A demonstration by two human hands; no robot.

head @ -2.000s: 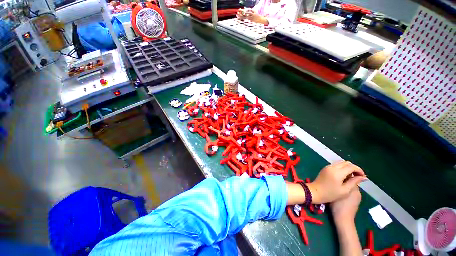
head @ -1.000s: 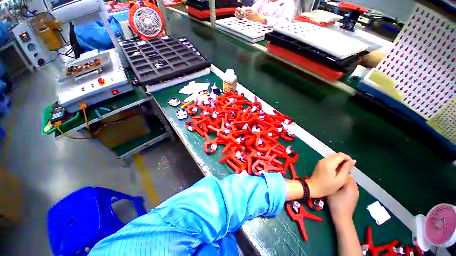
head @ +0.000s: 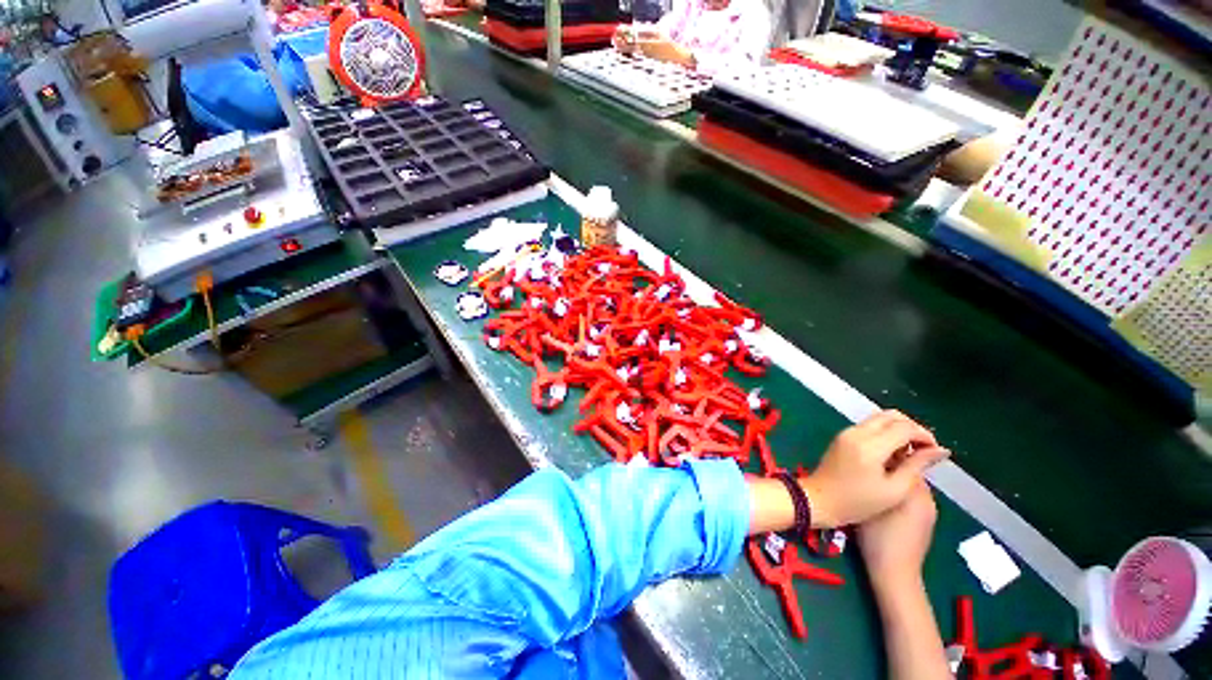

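Observation:
My left hand (head: 871, 465), with a dark beaded bracelet and a blue sleeve, is over the bench with its fingers bent and fingertips close together. My right hand (head: 899, 525) is just below it, close against it and partly hidden by it. Any small thing between the fingertips is too small or hidden to tell. A big pile of red spring clamps (head: 638, 348) with white and black pieces in the jaws lies left of my hands. One red clamp (head: 794, 574) lies beside my right forearm.
White paper square (head: 989, 562), pink-white fan (head: 1154, 594) and more red clamps (head: 1023, 659) are at right. Small bottle (head: 600, 219) and black compartment tray (head: 419, 160) stand beyond the pile. Blue stool (head: 219, 585) is at lower left. A person's hand (head: 658, 47) is across the conveyor.
The view has shifted slightly, so the bench things sit a little further left. My hands stay together, with their fingers slightly changed in pose. The clamp pile looks unchanged.

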